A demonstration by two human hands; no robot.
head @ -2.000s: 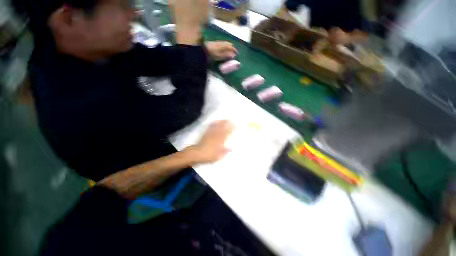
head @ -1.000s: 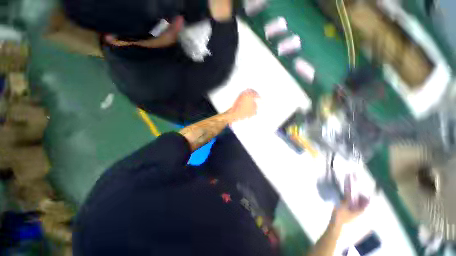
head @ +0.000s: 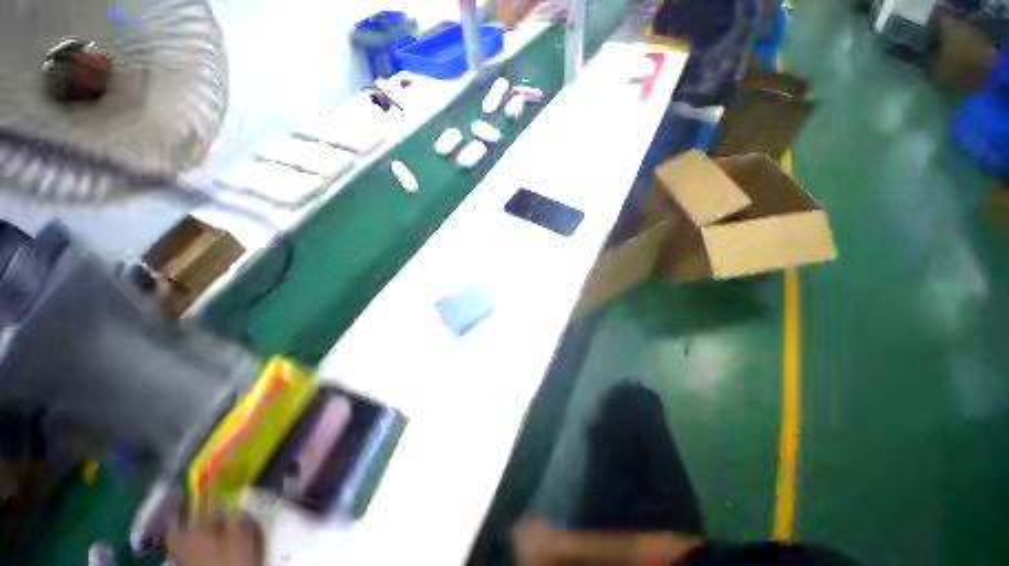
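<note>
The grey press (head: 122, 343) stands at lower left with a yellow and red warning label (head: 249, 426) on its front. A pale pink housing (head: 323, 437) lies in the dark fixture (head: 371, 459) beside the label. My left hand (head: 216, 542) is at the bottom left below the label, blurred and cut off by the edge; its grip is unclear. My right hand (head: 542, 544) is at the bottom edge by the bench's front side, blurred and partly cut off; its fingers cannot be made out. A light blue square control box (head: 465, 310) lies on the white bench (head: 443, 381).
A dark smartphone (head: 544, 211) lies farther along the bench. Several pale housings (head: 448, 140) lie on the green belt (head: 332, 265). A fan (head: 111, 100) is at upper left, a small brown box (head: 194, 260) across the belt. An open carton (head: 763, 243) is on the floor at right.
The view has swung right, and the neighbouring worker is out of it. My right hand, earlier near a pinkish thing over the bench, is now at the bottom edge. The fixture with a pink housing now shows.
</note>
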